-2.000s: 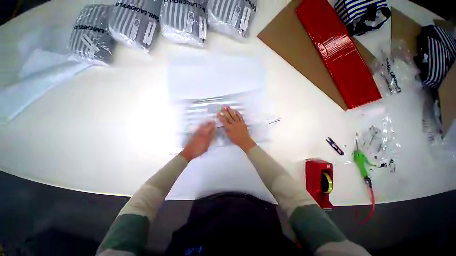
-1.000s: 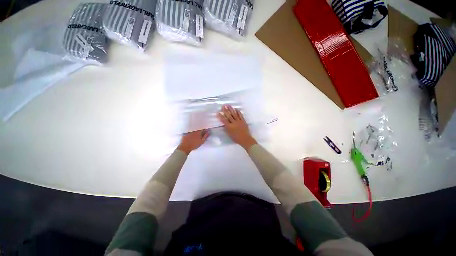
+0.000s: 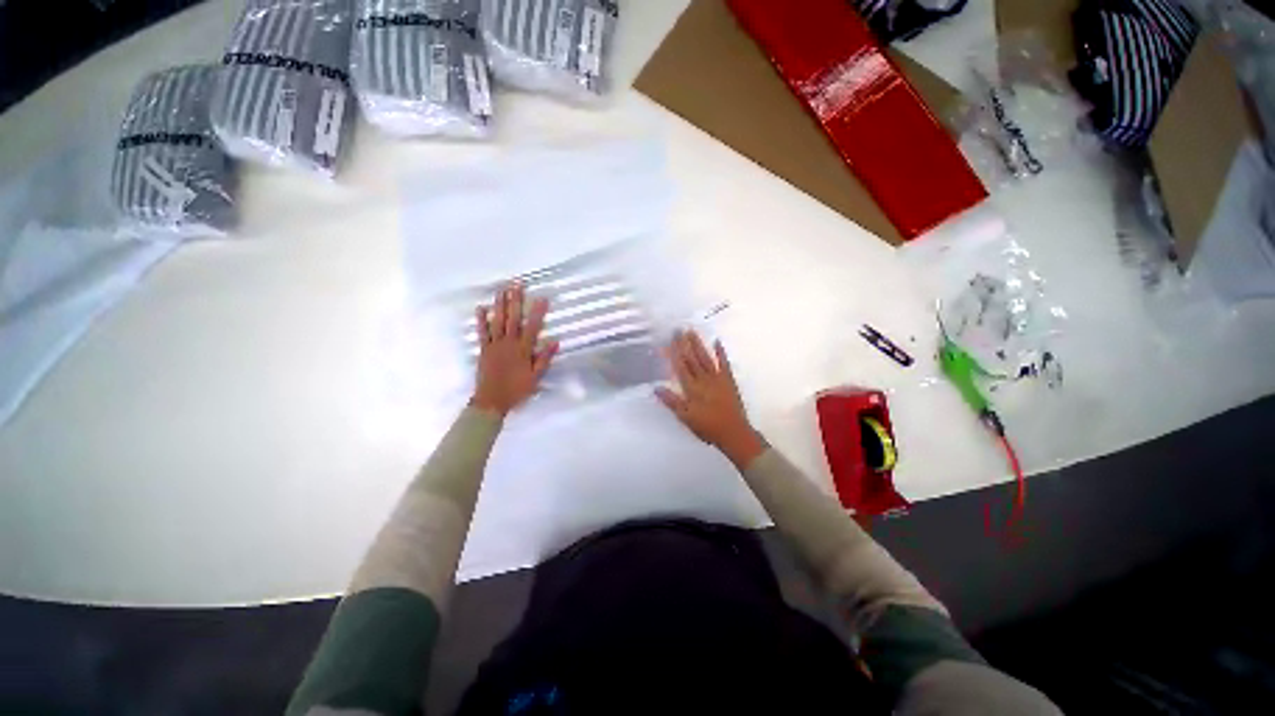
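A striped pouch (image 3: 594, 311) lies flat near the middle of the table under translucent white sheet. The white wrapping sheet (image 3: 538, 210) spreads beyond it, and part reaches the table's front edge. My left hand (image 3: 513, 350) lies flat on the left part of the covered pouch, fingers apart. My right hand (image 3: 710, 392) rests flat at the lower right of the pouch, fingers slightly spread. A small thin slip (image 3: 715, 311) sticks out to the right. No held item is visible in either hand.
Several bagged striped packs (image 3: 284, 87) stand in a row at the back left; white sheets (image 3: 70, 266) lie far left. A red tape dispenser (image 3: 856, 450), snips (image 3: 887, 346) and a green air gun (image 3: 965, 375) lie right. Behind are a red packet (image 3: 874, 119), cardboard (image 3: 755, 105) and striped pouches (image 3: 1126, 70).
My right hand has moved off the pouch's middle to its lower right. My left hand has moved up onto its left part. The view has shifted, so the table's things appear further left.
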